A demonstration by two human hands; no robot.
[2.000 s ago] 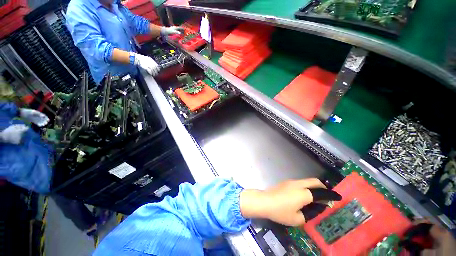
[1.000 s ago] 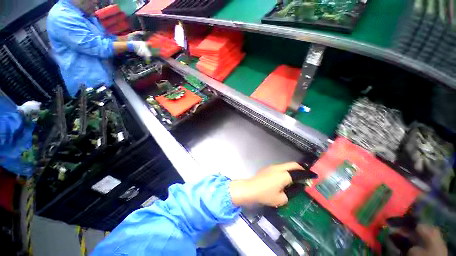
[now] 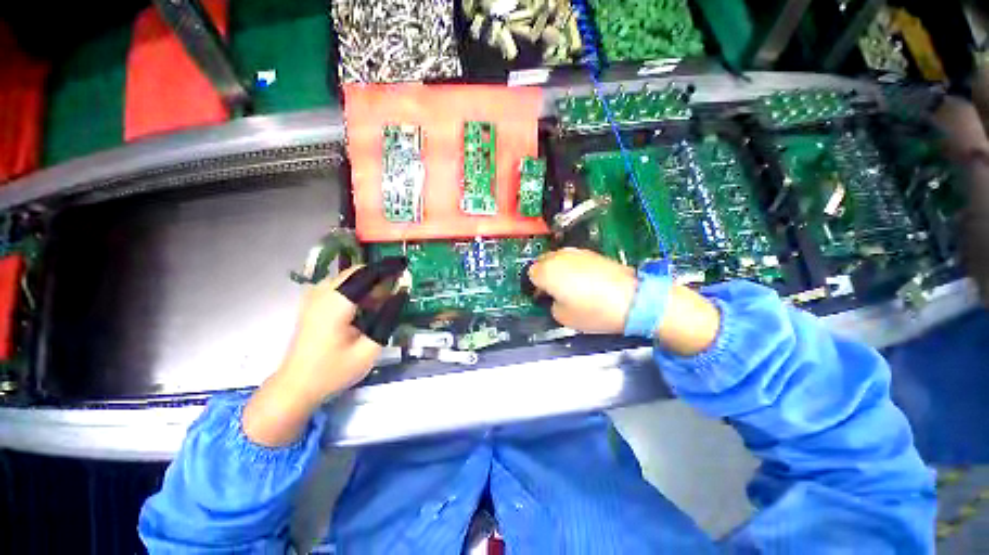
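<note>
The nearest main circuit board (image 3: pixel 461 284) lies in its black carrier on the conveyor. A red sheet (image 3: pixel 442 100) covers its far part and bears three small green plug-in boards: the left (image 3: pixel 402 173), the middle (image 3: pixel 478 168) and a shorter one at the right (image 3: pixel 531 186). My left hand (image 3: pixel 325 331), with black finger cots, is at the board's left edge; its fingertips are close together over a pale part. My right hand (image 3: pixel 586 291) has its fingertips at the board's right side, partly hidden. I cannot tell whether either hand grips anything.
Two more boards in carriers (image 3: pixel 694 206) (image 3: pixel 840 195) are to the right. Bins of silver (image 3: pixel 398 41), beige (image 3: pixel 526 30) and green (image 3: pixel 645 27) components are behind the rail. A blue cord crosses one board. The dark conveyor bed (image 3: pixel 195 293) is left. Another person's arm shows far right.
The view has swung right and down. The red sheet now lies across the far part of the board, with three small boards on it instead of two. Both hands are now at the board's near part.
</note>
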